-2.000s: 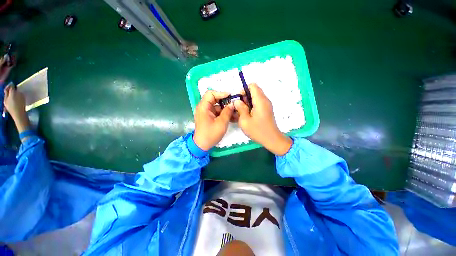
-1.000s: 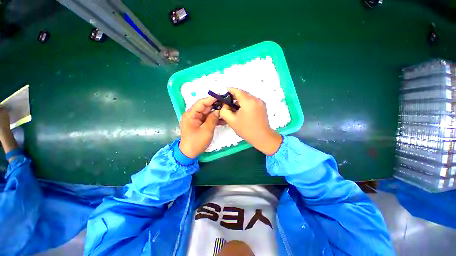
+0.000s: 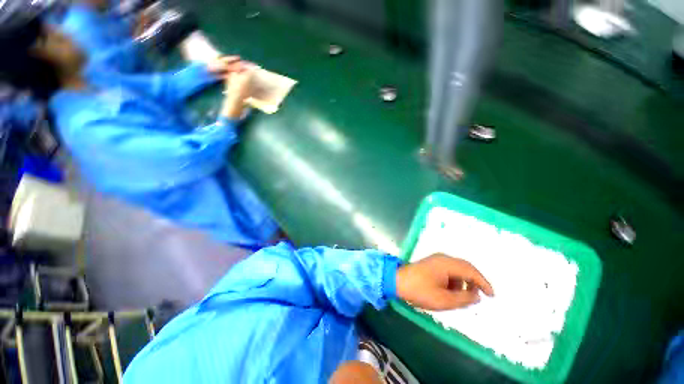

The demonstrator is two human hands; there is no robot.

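Note:
My left hand [image 3: 442,282] is over the near left side of the green tray [image 3: 577,315]. Its fingers are curled and the thumb is near them; blur hides whether a tiny part is between them. The tray holds a heap of small white parts [image 3: 510,285]. My right hand is out of the picture; only a bit of blue sleeve shows at the lower right edge. No slim tool is visible.
Part-assembled units lie on the green bench, one right of the tray [image 3: 622,229], one behind it [image 3: 482,133]. A grey metal post [image 3: 454,82] stands behind the tray. At left, a person in blue holds a cream card [image 3: 271,88].
The view has swung left, showing more of the neighbouring person. My hands have parted; the left is over the tray, the right is out of view. The black unit and tool are no longer seen between them.

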